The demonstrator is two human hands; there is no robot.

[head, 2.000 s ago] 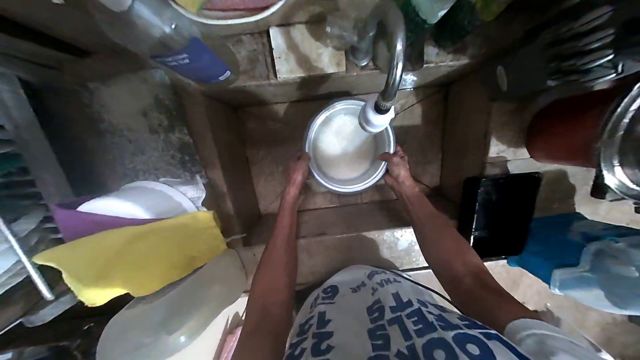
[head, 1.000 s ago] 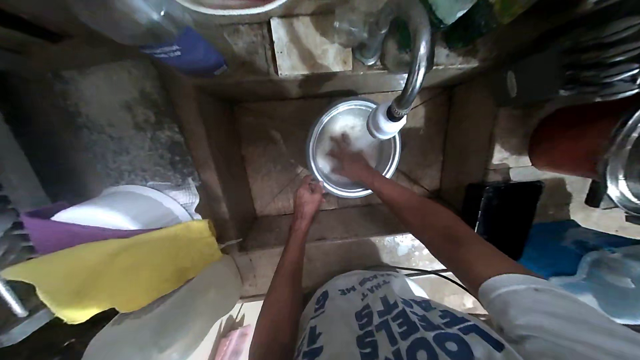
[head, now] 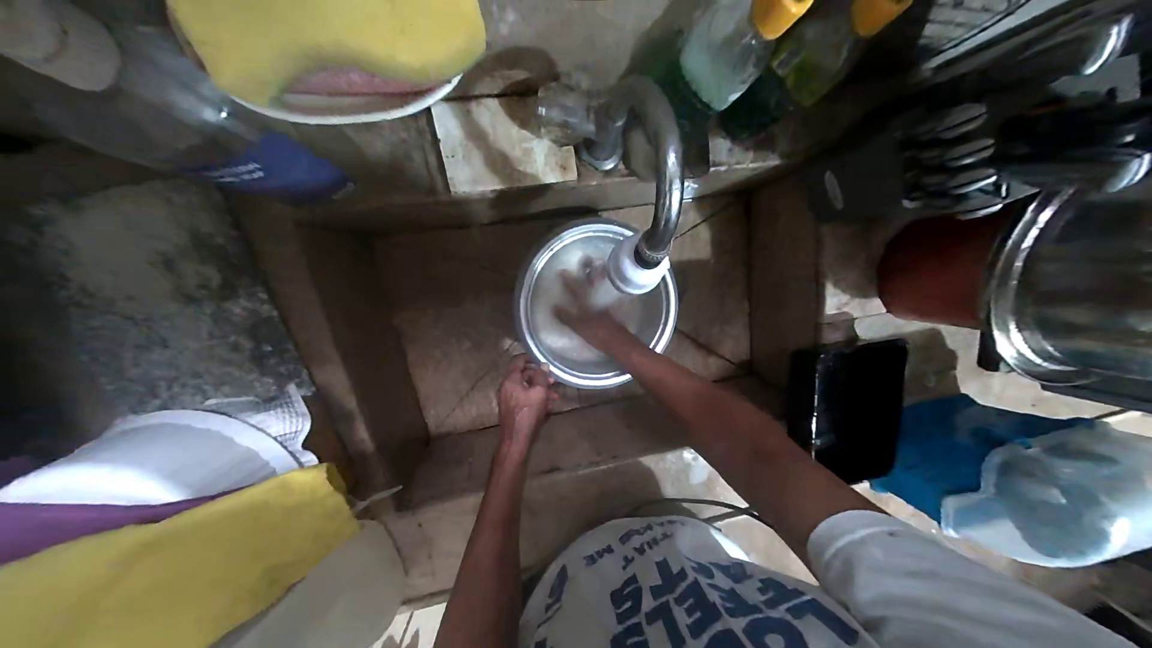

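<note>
A round metal pot [head: 531,346] stands in the tiled sink [head: 450,297], with cloudy whitish water [head: 562,340] in it. Over the pot's upper right part hangs the white nozzle of a curved metal faucet [head: 670,171]. My right hand [head: 589,301] is inside the pot, blurred, its fingers spread in the cloudy water; whether it holds anything there cannot be seen. At the pot's lower left rim is my left hand [head: 526,391], its fingers curled and their tips at the rim.
Bottles [head: 729,54] stand behind the faucet. Yellow cloth lies over a white-rimmed basin [head: 360,115] at upper left. Another yellow cloth [head: 198,558] and a white bowl [head: 171,459] are at lower left. On the right are a black tray [head: 859,409], cutlery [head: 958,157] and a large metal pot [head: 1071,288].
Two seconds ago both hands were on the pot's rim. My right hand has since moved into the cloudy water and shifted about there; my left hand stays near the lower left rim.
</note>
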